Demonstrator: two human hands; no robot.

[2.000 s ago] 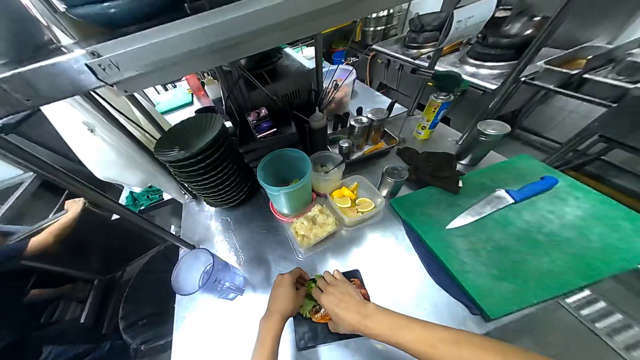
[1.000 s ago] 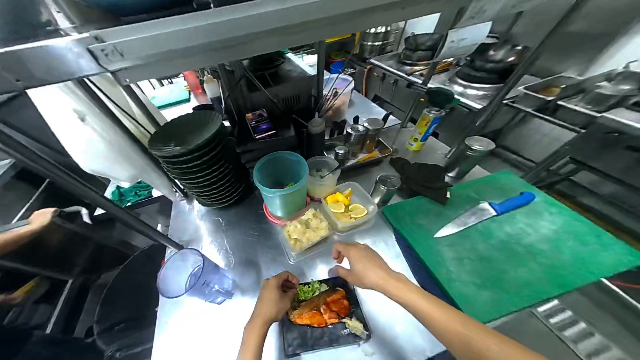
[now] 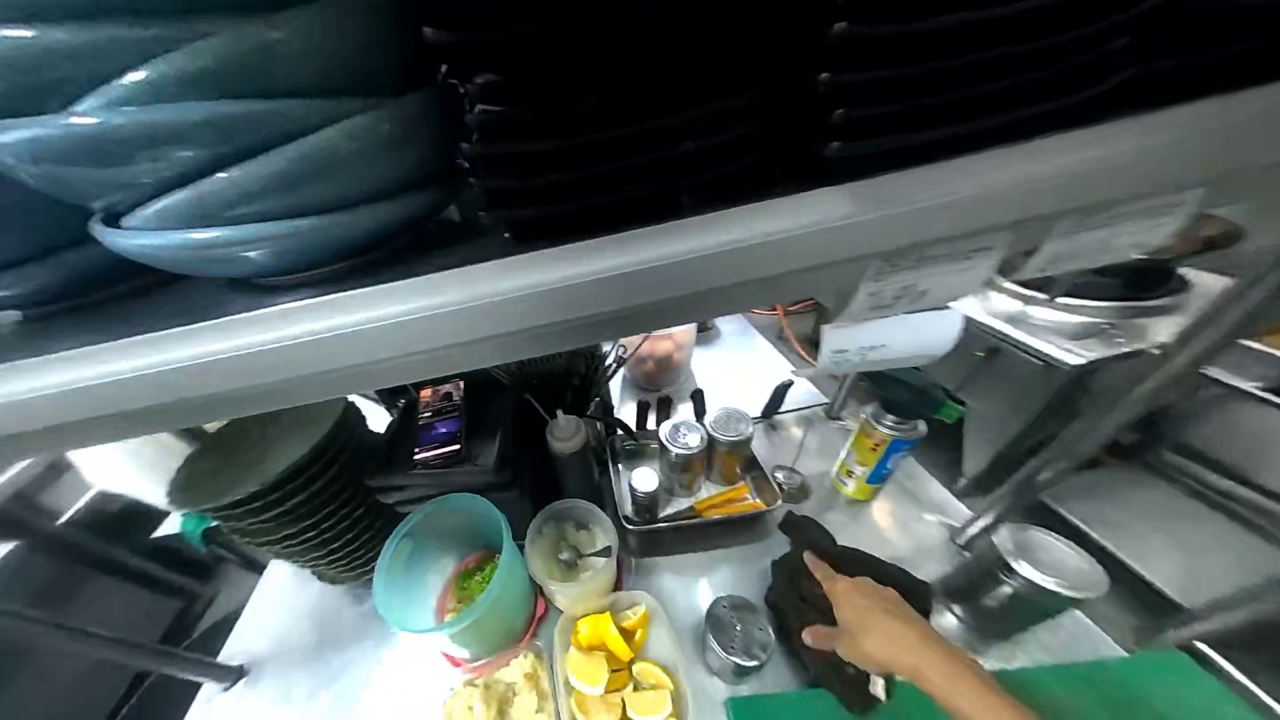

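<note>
My right hand (image 3: 865,620) reaches in from the lower right, its extended index finger and thumb at a crumpled black cloth (image 3: 800,590); whether it grips the cloth cannot be told. Left of the cloth stands a metal shaker with a perforated lid (image 3: 738,638). A clear container of lemon wedges (image 3: 610,660) lies beside it, next to a tub of pale chopped food (image 3: 505,690). Behind these are a teal plastic container with chopped greens (image 3: 455,575) and a small tub with a spoon (image 3: 572,555). My left hand is out of view.
A steel shelf edge (image 3: 600,290) with blue bowls (image 3: 250,150) crosses overhead. A metal tray (image 3: 640,515) holds shakers and orange-handled tools. Also around are a stack of dark plates (image 3: 290,490), a phone (image 3: 440,425), a yellow can (image 3: 875,455), a lidded steel canister (image 3: 1030,580) and a green cutting board (image 3: 1100,690).
My right hand has left the black plate of food and moved to the black cloth. My left hand, at the plate earlier, is no longer seen. The view has tilted up, leaving plate and knife out of frame.
</note>
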